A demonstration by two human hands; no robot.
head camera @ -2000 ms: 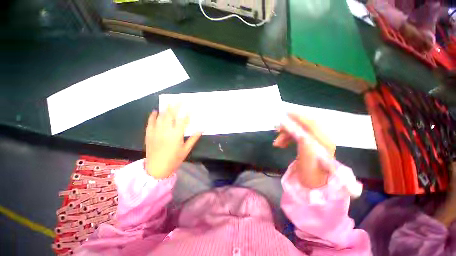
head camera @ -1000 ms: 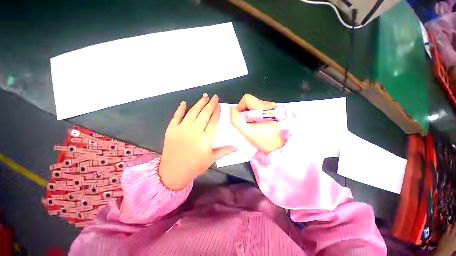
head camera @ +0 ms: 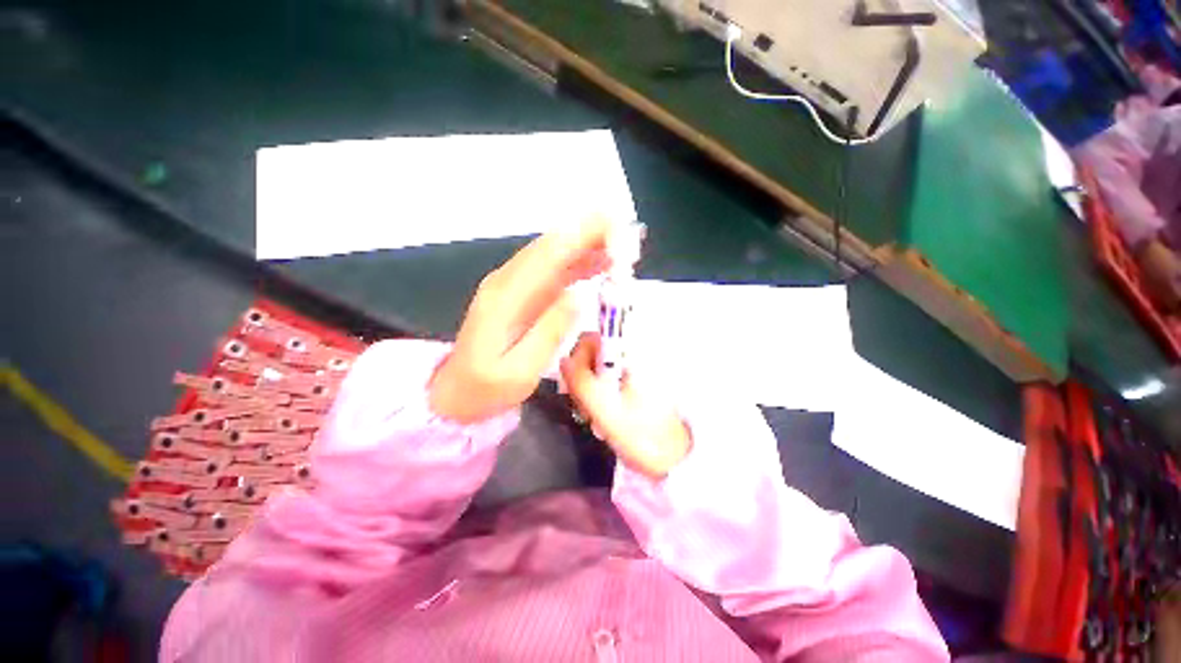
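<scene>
A thick white-pink pen (head camera: 614, 317) with dark purple print stands upright between my hands, over the left end of a white paper sheet (head camera: 745, 339). My right hand (head camera: 628, 412) holds its lower part. My left hand (head camera: 518, 324) has its fingers at the pen's pale top end; whether they grip it is too blown out to tell. Another white paper strip (head camera: 427, 194) lies on the bench to the left and farther back. A third strip (head camera: 933, 434) lies to the right, beside the middle sheet.
Dark green bench top (head camera: 376, 304). Red tray of pinkish flat parts (head camera: 233, 447) at lower left. Red tray with black parts (head camera: 1056, 518) at right. White box with black antennas and white cable (head camera: 803, 58) at the back, beside a green board (head camera: 991, 214). Another person's pink sleeve (head camera: 1127, 162) at far right.
The pen has gone from lying slanted over the sheet to upright. My left hand has lifted off the sheet and moved up to the pen. The camera view has shifted.
</scene>
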